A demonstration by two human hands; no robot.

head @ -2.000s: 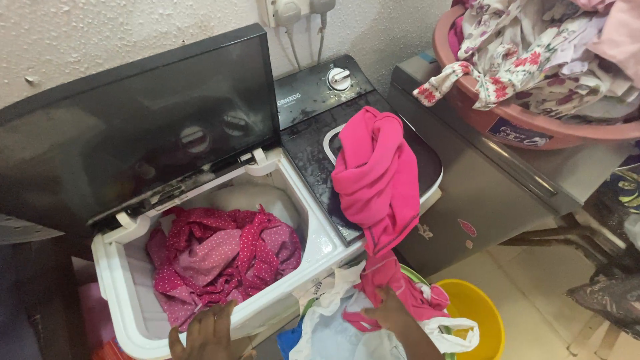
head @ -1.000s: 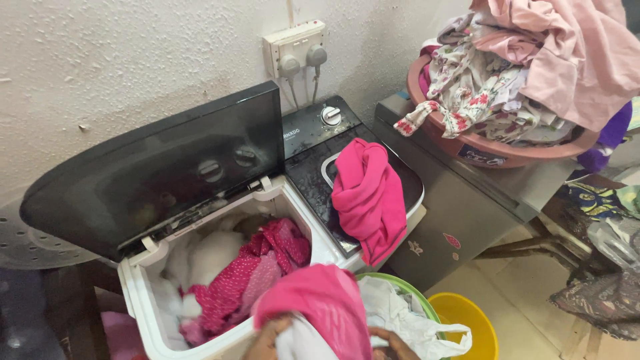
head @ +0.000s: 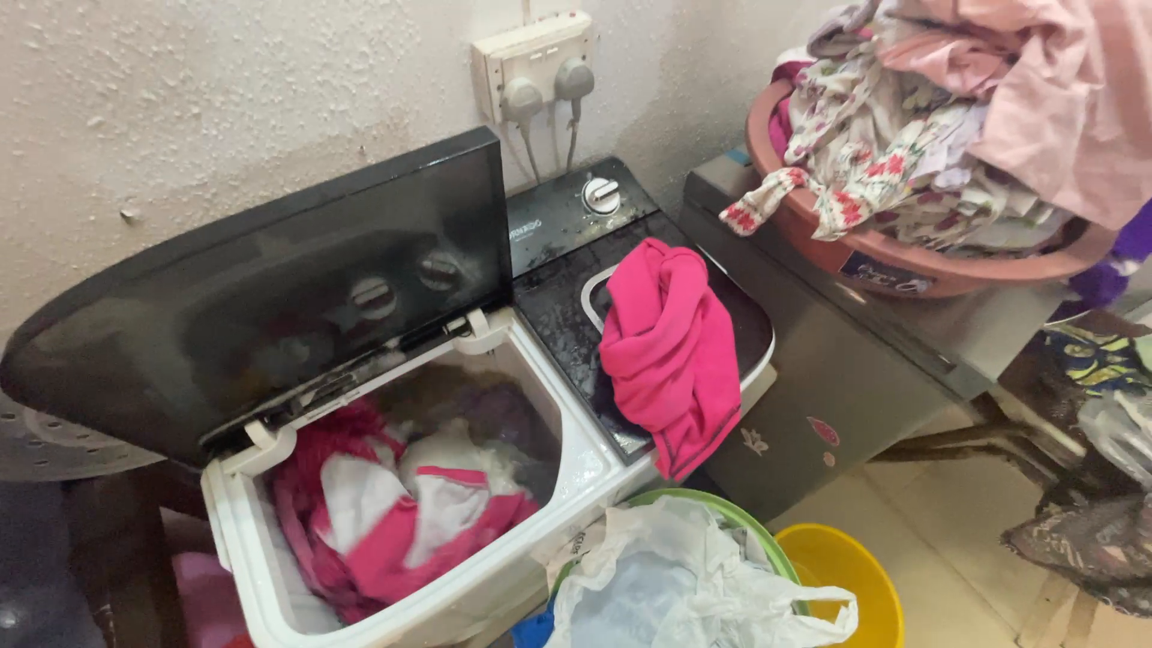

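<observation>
Neither of my hands shows in the head view now. A twin-tub washing machine (head: 585, 468) stands against the wall with its dark wash-tub lid (head: 360, 297) raised. Inside the white-rimmed tub, a pink and white garment (head: 396, 540) lies among darker pink cloth (head: 346, 436) and some white cloth (head: 450, 454), with dark water behind them. A bright pink garment (head: 670, 351) lies bunched on the closed black spin-side cover (head: 567, 333), its lower end hanging over the front edge. A white control knob (head: 601, 195) is on the panel behind.
A pink basin (head: 936, 261) heaped with clothes (head: 864, 162) sits at the upper right on a grey appliance (head: 837, 387). In front of the machine are a white plastic bag (head: 657, 576), a green-rimmed container (head: 765, 531) and a yellow bucket (head: 855, 576). Two plugs (head: 574, 79) fill the wall socket (head: 531, 54).
Both hands, at the lower edge earlier, have left the view. The pink and white cloth they held a second ago is now in the tub. The bright pink garment stays on the cover.
</observation>
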